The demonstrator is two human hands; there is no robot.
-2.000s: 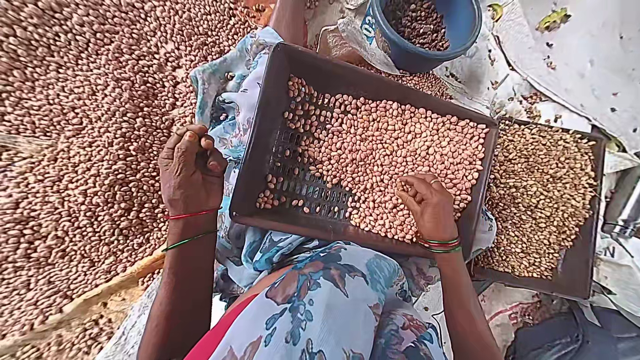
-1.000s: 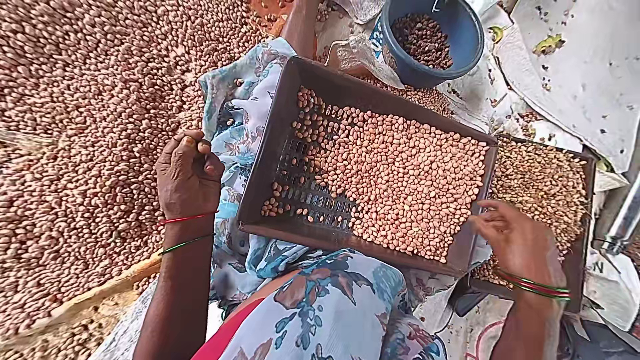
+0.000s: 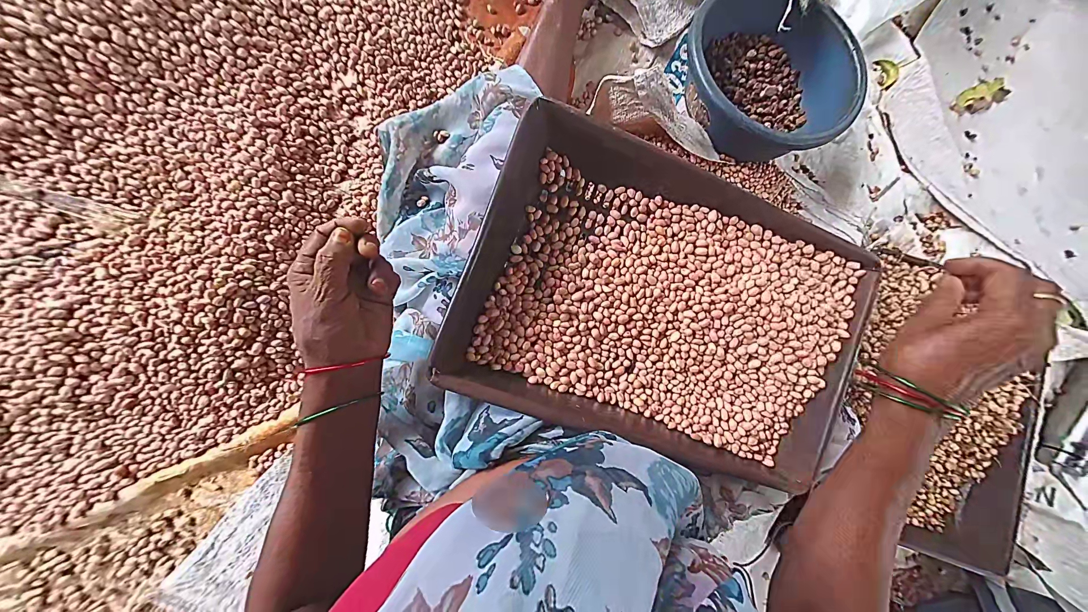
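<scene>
A dark plastic tray (image 3: 612, 416) lies tilted across the lap, its bottom mostly covered by pinkish-brown nuts or beans (image 3: 671, 314). Left of the tray, my left hand (image 3: 340, 285) is curled, palm up, with what looks like a small kernel between its fingertips. My right hand (image 3: 977, 327) is beyond the tray's right edge, over a second dark tray (image 3: 977, 535) of yellowish-brown kernels (image 3: 969, 459). Its fingers are bent, and whether anything is in them cannot be seen. Both wrists wear red and green bangles.
A large heap of similar nuts or beans (image 3: 153, 255) spreads over the left side. A blue bucket (image 3: 735, 127) with dark pieces in it stands at the top right. Patterned cloth (image 3: 595, 510) lies under the tray. White sacking (image 3: 1003, 170) covers the ground at right. A bare limb (image 3: 552, 47) shows at the top.
My right hand has moved right, from over the nuts in the lap tray to above the second tray. Kernels now cover most of the slotted tray bottom that showed before. My left hand stays curled.
</scene>
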